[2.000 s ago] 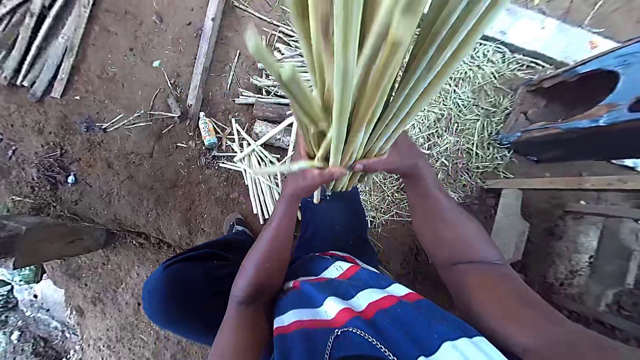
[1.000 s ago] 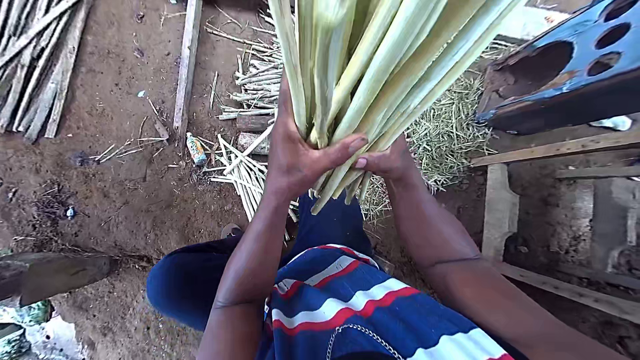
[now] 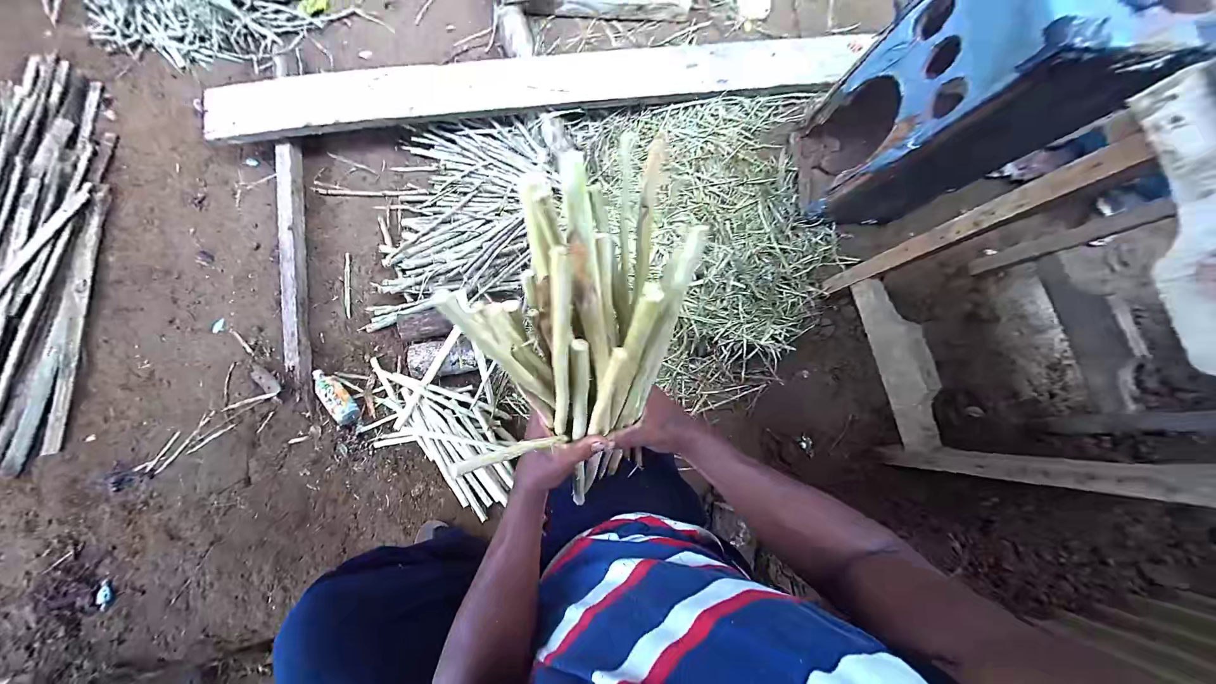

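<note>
A bundle of pale green-yellow plant stalks (image 3: 594, 323) stands in front of my body, its upper ends fanned out at uneven heights. My left hand (image 3: 551, 461) grips its lower part from the left, and my right hand (image 3: 660, 426) clasps it from the right. The hands meet near the base, thumbs at the front, while the other fingers are mostly hidden behind the stalks. One short stalk (image 3: 503, 454) sticks out sideways over my left hand. Short stalk ends poke out below the grip.
Peeled sticks (image 3: 446, 427) and a bottle (image 3: 336, 398) lie left of the bundle. Beyond are piled thin stalks (image 3: 731, 228) and a pale plank (image 3: 532, 81). Old wood strips (image 3: 57, 256) lie far left. A blue metal piece with holes (image 3: 1007, 85) and a wooden frame (image 3: 898, 366) are at right.
The bundle has moved lower and away from the camera, so its cut upper ends now show. Both hands keep hold of it. The view takes in more ground ahead.
</note>
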